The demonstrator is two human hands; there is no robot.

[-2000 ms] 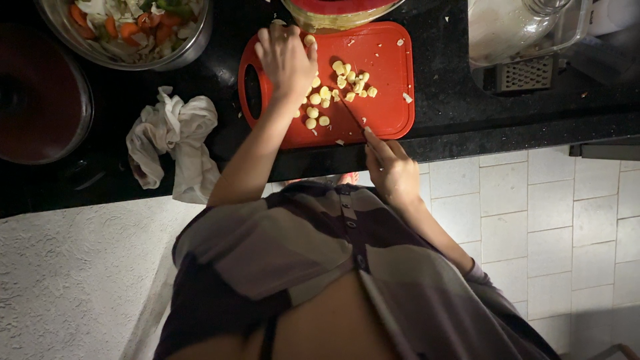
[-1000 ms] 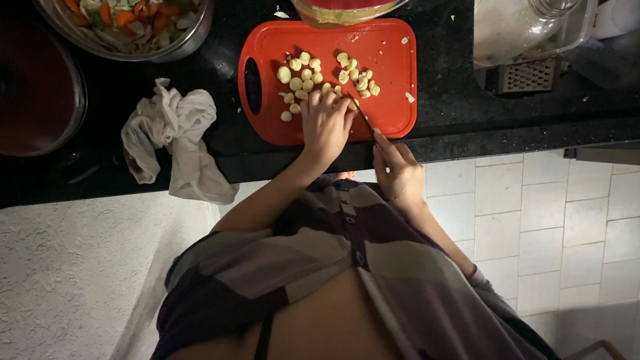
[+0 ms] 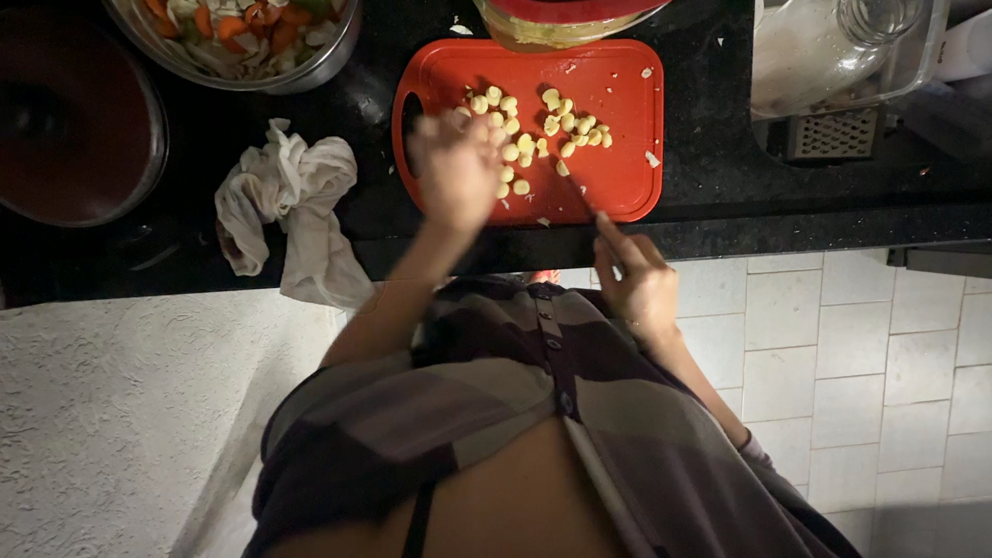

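Note:
A red plastic cutting board (image 3: 620, 182) lies on the dark countertop, with small pale yellow round pieces of food (image 3: 521, 187) in a left group and a right group (image 3: 567, 122). My left hand (image 3: 459, 167), blurred, is over the left part of the board at the left group; its fingertips are too blurred to show whether it grips a piece. My right hand (image 3: 639, 283) is at the board's near edge, closed around the handle of a knife (image 3: 581, 191). The knife's blade points up and left over the board, its tip near one single piece (image 3: 563, 167).
A metal pot of cut vegetables (image 3: 310, 74) and a dark red lid (image 3: 77, 139) stand at the left. A crumpled white cloth (image 3: 291, 186) hangs over the counter edge. A bowl (image 3: 573, 31) touches the board's far side. A grater (image 3: 835, 136) and glass jar (image 3: 829, 46) are at the right.
My left hand has moved from the middle of the board near the knife to the left group. My right hand still holds the knife near the board's near edge.

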